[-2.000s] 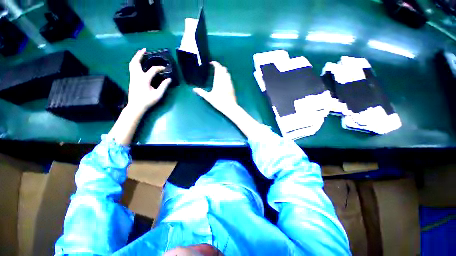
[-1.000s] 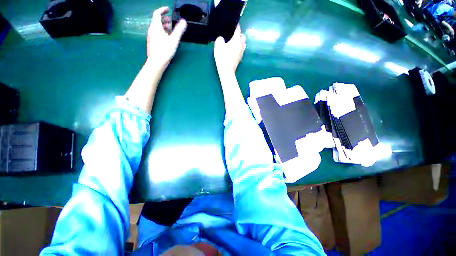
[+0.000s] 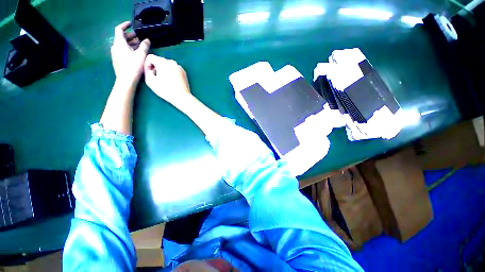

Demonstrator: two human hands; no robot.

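Note:
An open black box (image 3: 152, 17) with a round hole in its insert stands at the far edge, its dark lid panel at its right. My left hand (image 3: 129, 57) is at its near-left corner, thumb and fingers apart, fingertips touching or very close to it. My right hand (image 3: 167, 79) is just right of my left, loosely curled, with nothing visible in it. A carton blank (image 3: 284, 114) with white flaps lies flat on the green bench (image 3: 212, 69), right of my hands. A fanned blank stack (image 3: 367, 90) lies beside it.
Another open black box (image 3: 32, 61) with raised lid stands at far left. A row of formed cartons (image 3: 37, 196) lies near left. A white ring (image 3: 445, 27) is at far right. Brown cardboard boxes (image 3: 399, 196) are below the bench edge.
The box with the round hole went from mid-bench to the far side beside its lidded part. My right hand has left the lid panel and come back beside my left. The view has shifted.

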